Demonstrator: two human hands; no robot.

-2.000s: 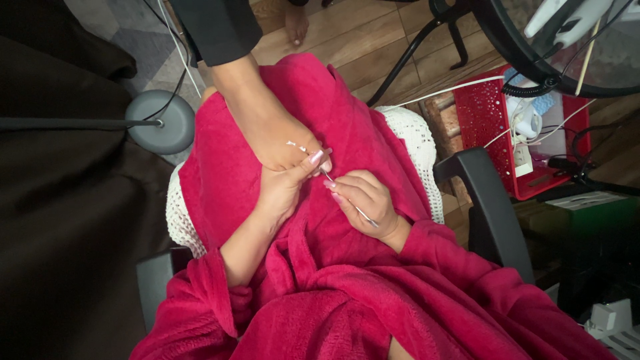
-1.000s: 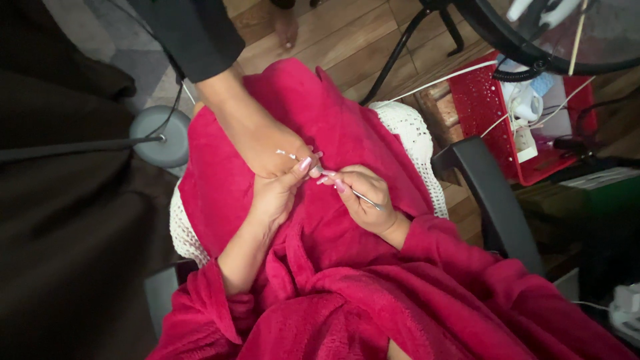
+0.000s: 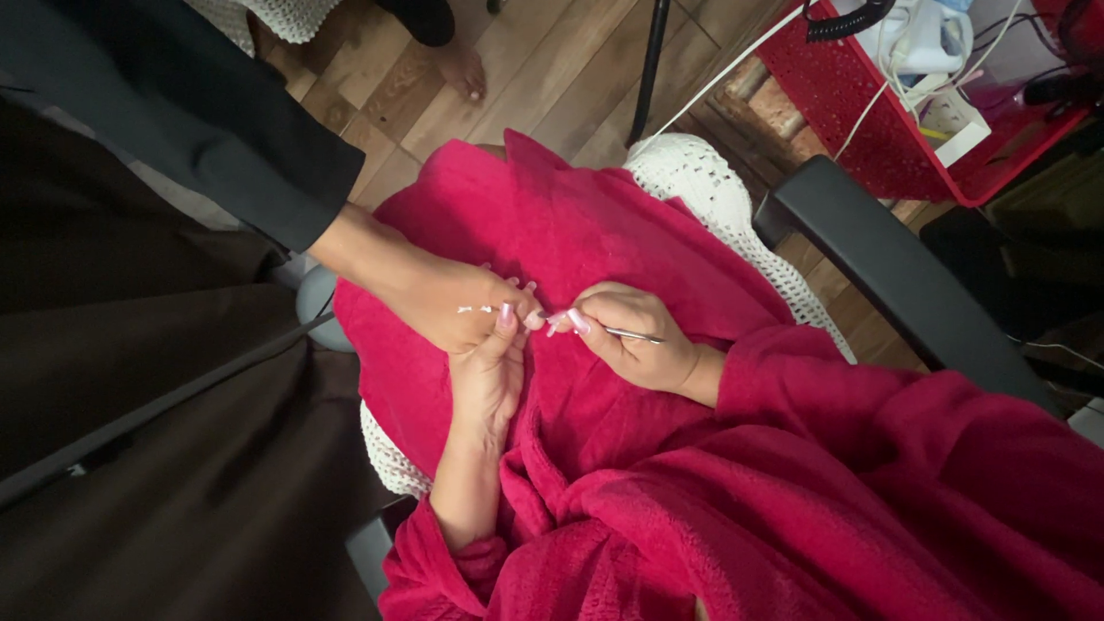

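Observation:
Another person's bare foot (image 3: 431, 293) rests on my lap, over the red plush robe (image 3: 595, 224). My left hand (image 3: 489, 366) grips its front at the big toe, thumb on top and fingers underneath. Between the thumb and fingers of my right hand (image 3: 634, 336) is a slim metal tool (image 3: 636, 335); its tip meets or nearly meets the end of the big toe, and the exact contact is too small to tell. Small white bits (image 3: 474, 309) lie in a row on top of the foot, close to my left thumb.
A black chair armrest (image 3: 888, 267) is at my right, over a white crocheted cover (image 3: 699, 181). Beyond it stands a red plastic basket (image 3: 957, 185) with cables and white containers. A dark curtain (image 3: 155, 388) hangs at left. Another bare foot (image 3: 461, 69) is on the wooden floor.
Both hands keep their hold on the foot and the tool. The view has shifted, bringing more of the dark trouser leg into sight.

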